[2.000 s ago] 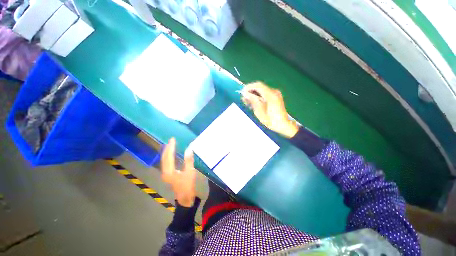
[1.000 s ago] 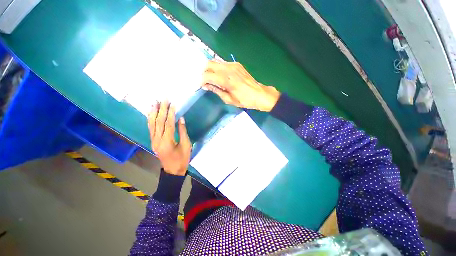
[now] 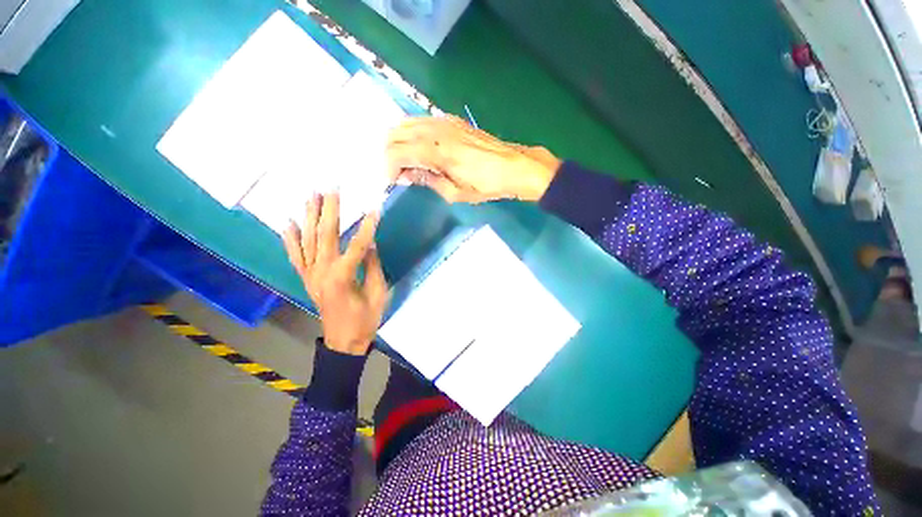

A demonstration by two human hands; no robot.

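Observation:
A white retail box (image 3: 268, 121) lies on the green bench, its top very bright, with a white flap panel at its near right side. My left hand (image 3: 342, 278) rests on the near edge of that panel with its fingers spread. My right hand (image 3: 465, 162) is at the panel's right edge with its fingers curled over it; its fingertips are partly hidden. A second white box (image 3: 485, 323) lies nearer to me, with a short dark slit on its top and neither hand touching it.
A blue bin (image 3: 76, 237) stands beside the green bench (image 3: 617, 353) at left. The green recessed channel (image 3: 566, 111) holds a printed box (image 3: 420, 18) at the top. Small white items (image 3: 834, 172) lie at far right. Yellow-and-black tape (image 3: 217, 348) marks the floor.
My hands have moved from either side of the nearer box to the farther box. In the last second they shifted slightly left, and a flap panel edge now shows on that box.

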